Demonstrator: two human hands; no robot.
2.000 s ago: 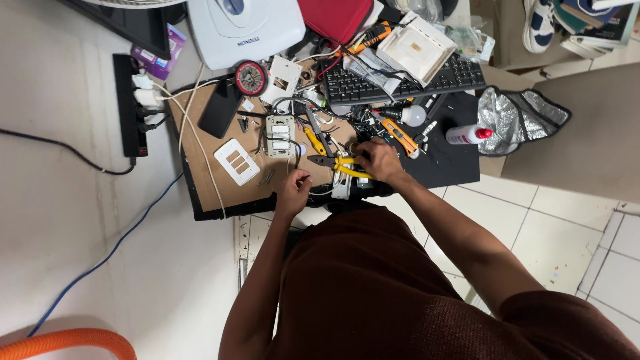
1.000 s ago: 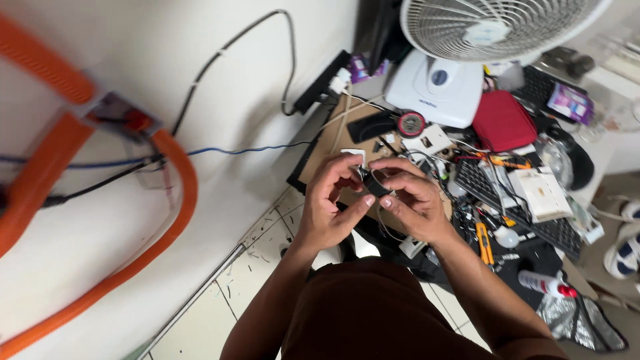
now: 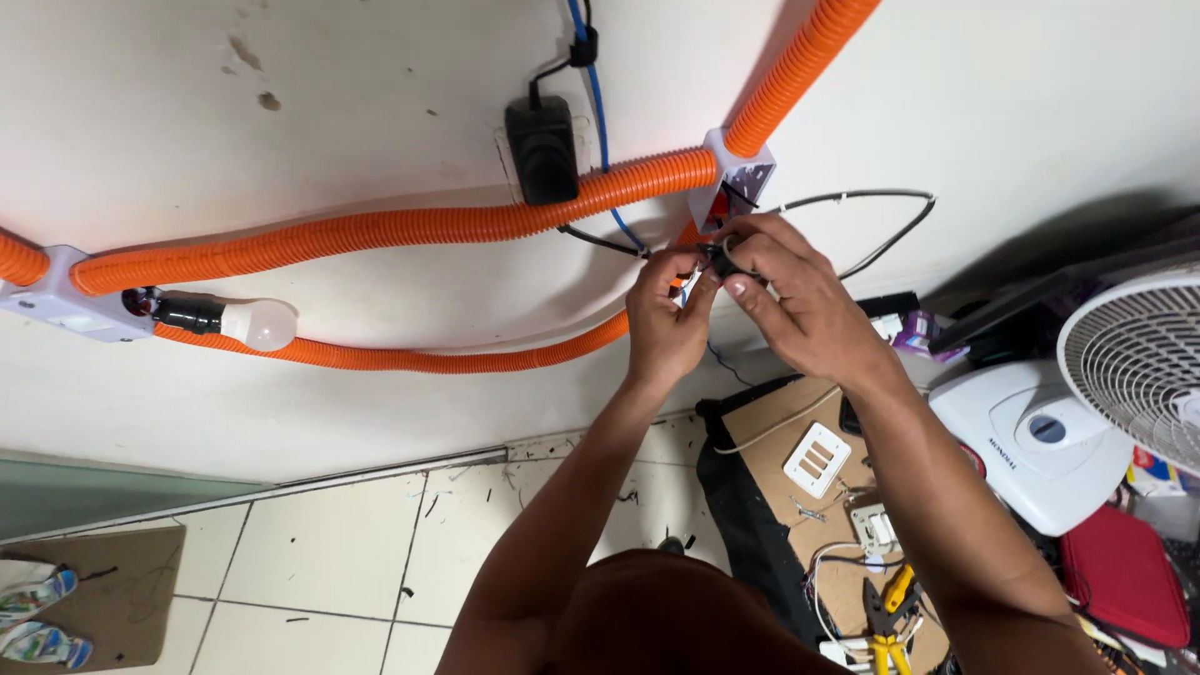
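Both hands are raised together in front of the wall, just below a white electrical box joined to orange corrugated conduits. My right hand grips a small black object, perhaps a roll of tape, with a pale ring-shaped edge. The fingertips of my left hand meet at its left side, pinching something too small to make out. Inside the box some red and black shows. A light bulb in a black socket hangs from a second white box at the left.
A black power adapter sits by the upper orange conduit. On the brown board at lower right lie a white switch plate, yellow-handled pliers and wires. A white fan and a red case stand farther right.
Two seconds ago my right hand was at the yellow-handled pliers on the table. Both hands have since left the table and come together at the wall box. The view has swung toward the wall.
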